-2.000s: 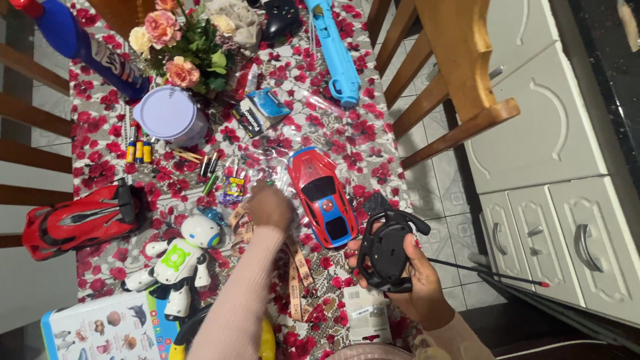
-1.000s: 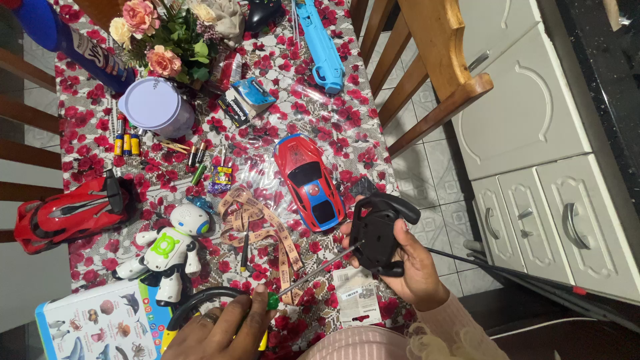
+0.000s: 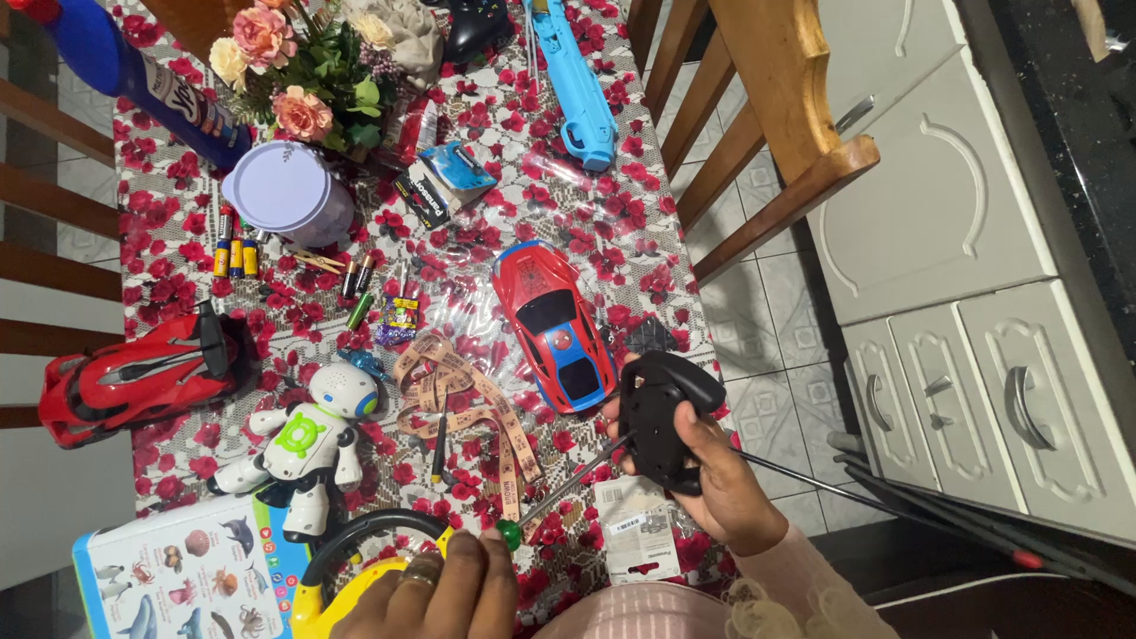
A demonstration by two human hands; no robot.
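My right hand (image 3: 723, 484) grips a black plastic toy controller shaped like a steering wheel (image 3: 661, 417), its screw-holed back turned up. My left hand (image 3: 435, 590) has its fingers at the green handle of a long screwdriver (image 3: 568, 486), whose shaft reaches the controller's back. Just beyond the controller lies a red and blue toy car (image 3: 555, 328). A yellow and black toy steering wheel (image 3: 377, 550) is partly under my left hand. Between the hands and the batteries lie a printed lanyard (image 3: 479, 408) and a small dark screwdriver (image 3: 439, 444).
A white toy robot (image 3: 311, 435), a red toy car (image 3: 138, 377) and a picture board (image 3: 177, 568) lie at left. Farther back are a lilac tub (image 3: 288, 195), batteries (image 3: 235, 257), a battery pack (image 3: 444, 182), flowers (image 3: 302, 111) and a blue toy gun (image 3: 581, 98). A wooden chair (image 3: 772, 115) borders the table.
My left hand was over the middle of the table two seconds ago; it came down toward the near edge, and the long screwdriver now meets the controller. The controller stays in my right hand.
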